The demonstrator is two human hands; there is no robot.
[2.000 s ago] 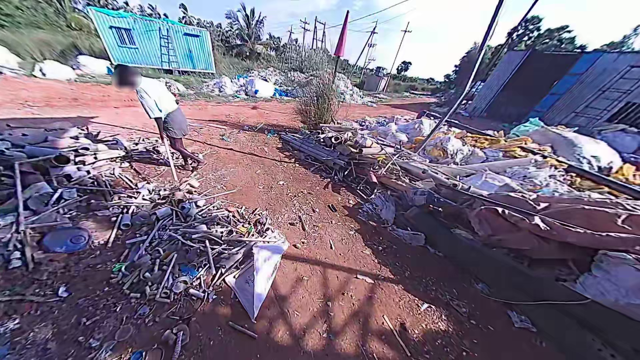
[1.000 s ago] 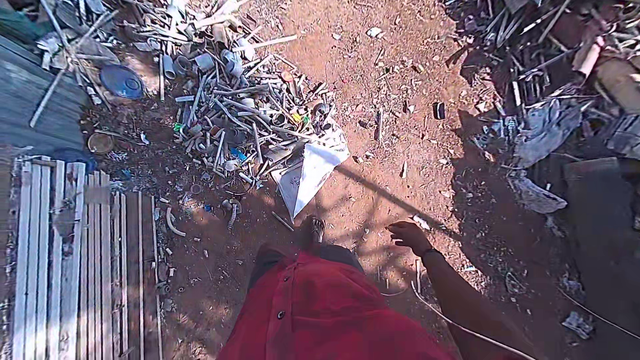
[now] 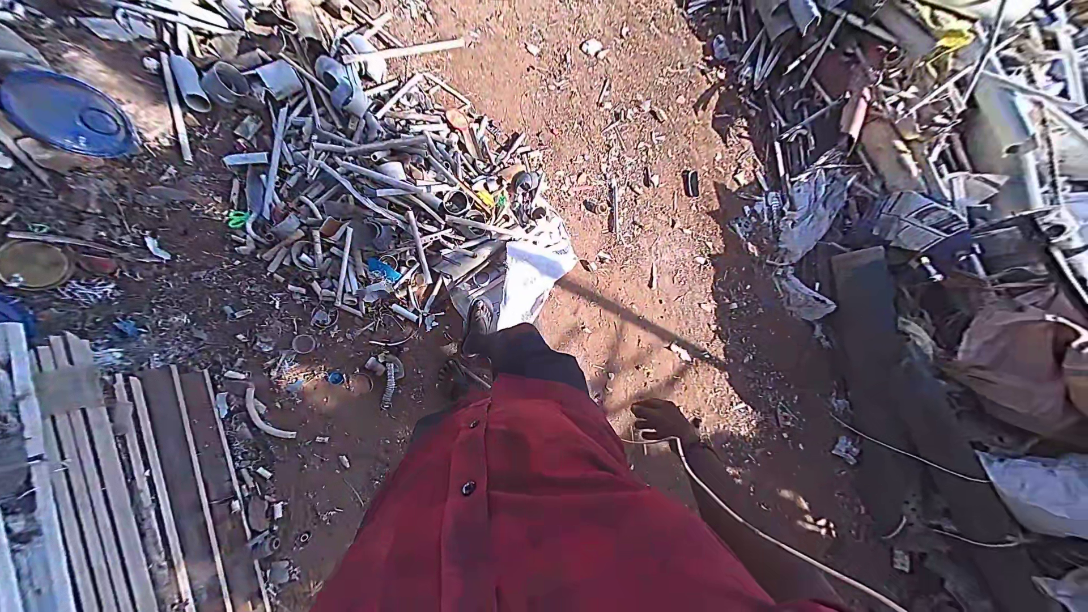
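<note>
My right hand (image 3: 665, 421) hangs low at the right side of my red shirt, its fingers partly curled. A thin pale cord (image 3: 748, 531) passes by that hand and runs to the lower right; whether the hand touches it I cannot tell. My left hand is out of view. Ahead of my feet lies a heap of plastic pipe scraps (image 3: 365, 178). A white sack (image 3: 531, 276) lies at the heap's near right edge, beside my forward foot (image 3: 478, 321).
Long pale strips (image 3: 93, 476) lie side by side at lower left. A round blue lid (image 3: 68, 112) is at upper left. On the right are more scraps (image 3: 901, 110), dark boards (image 3: 867, 340) and a brown sack (image 3: 1011, 365). Bare red soil (image 3: 629, 170) runs between the heaps.
The view has tipped down from the yard to my own body and the ground. My right hand has come into view since the oldest frame. One foot now stands beside the white sack.
</note>
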